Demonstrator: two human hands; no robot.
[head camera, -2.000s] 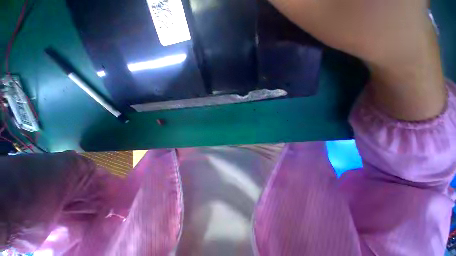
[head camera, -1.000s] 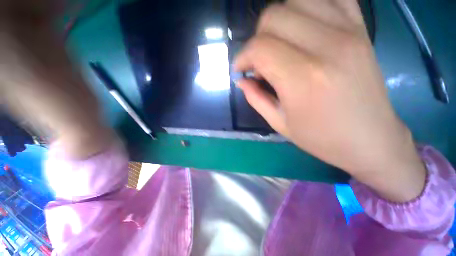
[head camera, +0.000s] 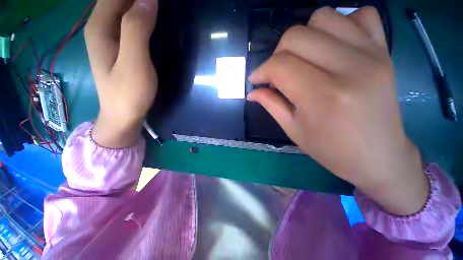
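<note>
A black display unit (head camera: 203, 114) lies back up on the dark green mat, with a white label (head camera: 231, 77) near its middle. My right hand (head camera: 330, 91) is over the unit's right part, thumb and index fingertips close together just right of the label. Whether they pinch a small thing cannot be seen. My left hand (head camera: 122, 66) is at the unit's left edge, fingers pointing away from me and partly cut off by the top edge of the picture. Whether it holds anything is hidden.
A white pen (head camera: 153, 133) lies partly under my left wrist. A dark and silver pen (head camera: 435, 66) lies at the right. A circuit board (head camera: 52, 103) sits among red wires at the left. A small dark part (head camera: 193, 150) lies near the mat's front edge.
My left hand has come into the picture and moved to the unit's left edge. My right hand has come down from the upper right to the unit's middle. The view has shifted.
</note>
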